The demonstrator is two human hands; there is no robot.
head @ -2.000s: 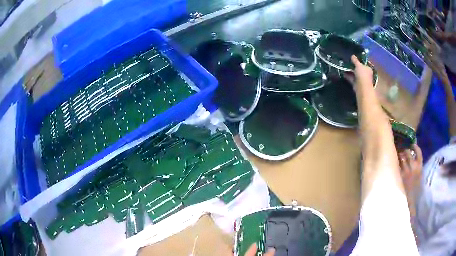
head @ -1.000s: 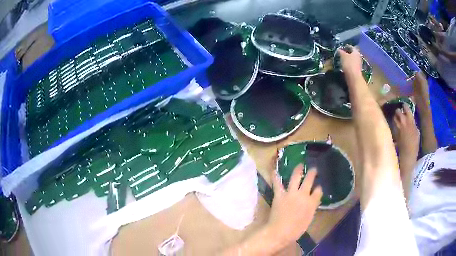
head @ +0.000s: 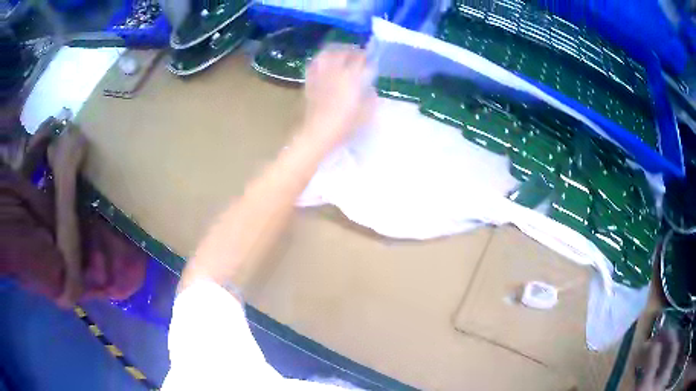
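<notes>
My left hand (head: 336, 80), blurred, reaches across the bench over the right end of a dark green case (head: 281, 57) at the top centre. Its fingers are bent and smeared, so I cannot tell if they grip anything. At the lower right edge a blurred hand, seemingly my right hand (head: 660, 357), is by a dark green case (head: 678, 271) cut off by the picture's edge; its grip is unclear. Green panels (head: 568, 172) lie piled on a white cloth (head: 416, 183).
A white cup (head: 539, 294) stands on a cardboard pad (head: 496, 305). A blue crate (head: 668, 126) of green panels is at the upper right. Stacked cases (head: 206, 46) stand at the upper left. Another person's arm (head: 67, 206) is at the left, near a white sheet (head: 65, 84).
The view has swung left, so the crate, cloth and cup appear further right. My left hand has left the case in front and reached out to the left.
</notes>
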